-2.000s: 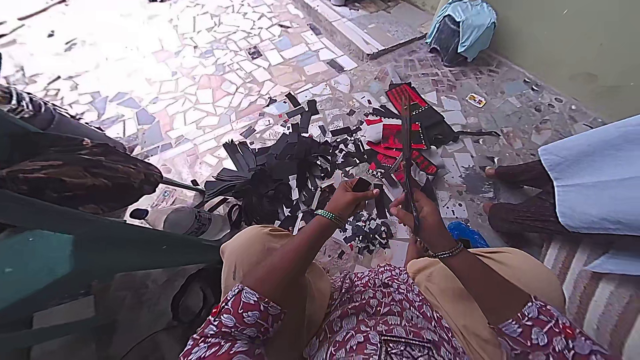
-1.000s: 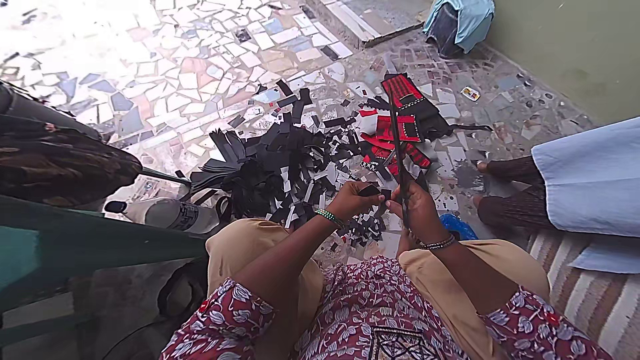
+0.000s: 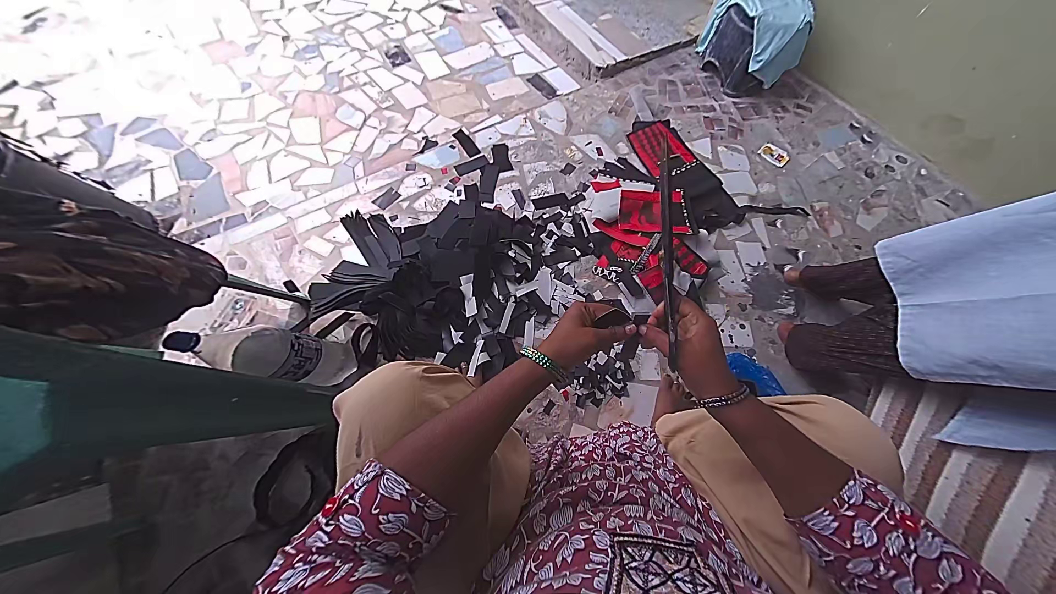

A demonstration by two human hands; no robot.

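My left hand [image 3: 582, 334] pinches a small dark strip piece [image 3: 612, 318] between thumb and fingers. My right hand [image 3: 693, 342] touches the right end of that piece with its fingertips and also holds a long, thin dark blade-like tool [image 3: 667, 223], which points away from me; its exact kind is unclear. Beyond my hands, a pile of black strips [image 3: 445, 256] lies on the floor, fanned out at its left. Small black and white cut pieces [image 3: 528, 301] are scattered around it. Red and black fabric pieces with beaded trim [image 3: 652, 210] lie behind the tool.
A plastic bottle [image 3: 272, 353] lies on its side at the left, near green cloth [image 3: 148, 404]. At the right, another person's feet and light blue garment [image 3: 973, 289] are close by, above a striped mat [image 3: 940, 495]. A dark container with a turquoise cloth [image 3: 767, 41] stands by the wall.
My hands have stayed together over the scraps, their fingertips shifting around the small dark piece. The long tool has turned from a slight tilt to nearly upright in the view.
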